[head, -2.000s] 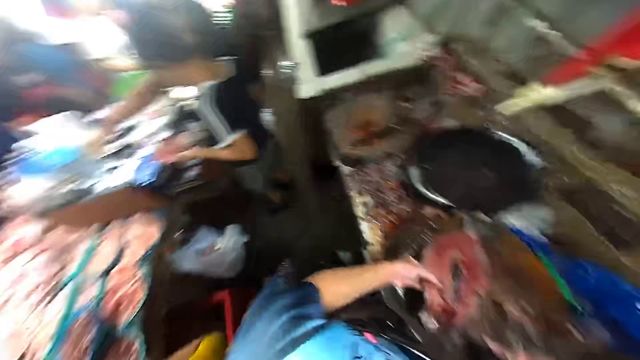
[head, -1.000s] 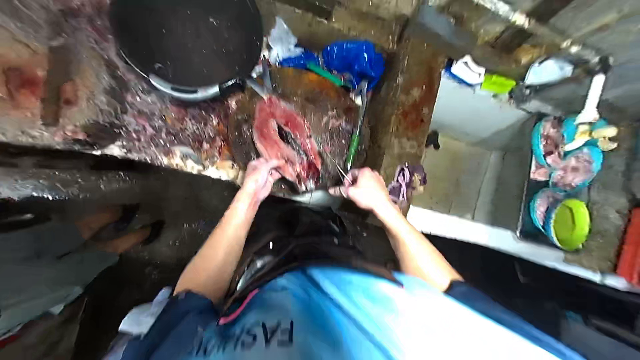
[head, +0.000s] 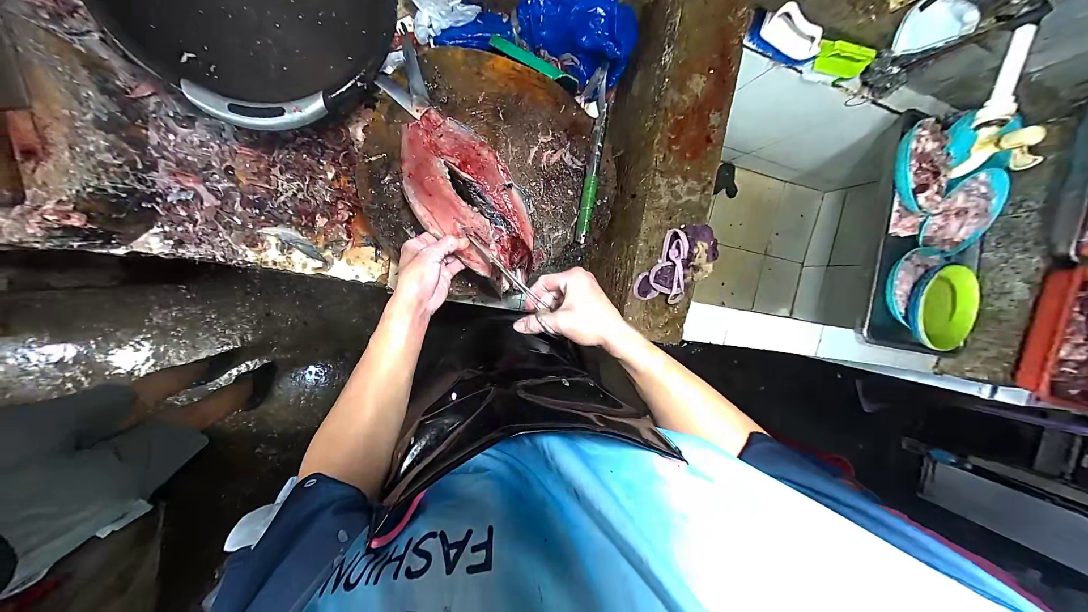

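Observation:
A split-open fish (head: pixel 433 174) with pink-red flesh lies on a round wooden chopping block (head: pixel 544 127), its tail toward the far left edge. My left hand (head: pixel 432 270) pinches the fish's near edge between thumb and fingers. In my right hand (head: pixel 571 308) is a slim metal tool (head: pixel 510 274), seemingly tweezers or forceps, whose tip meets the flesh beside my left fingers. To the right of the fish, a long tool with a green handle (head: pixel 587 208) rests on the block.
A large black pan (head: pixel 246 51) stands at the upper left, above scraps on the counter (head: pixel 195 187). Blue plastic bags (head: pixel 578 34) lie behind the block. Right are a tiled basin (head: pixel 765 238), a scrub brush (head: pixel 676 263) and bowls of meat (head: pixel 965 212). Another person's legs (head: pixel 187 395) show at left.
The view has swung far round since two seconds ago. My right hand, not visible then, is in view one second ago and now, holding the slim tool at the fish. My left hand stays at the fish.

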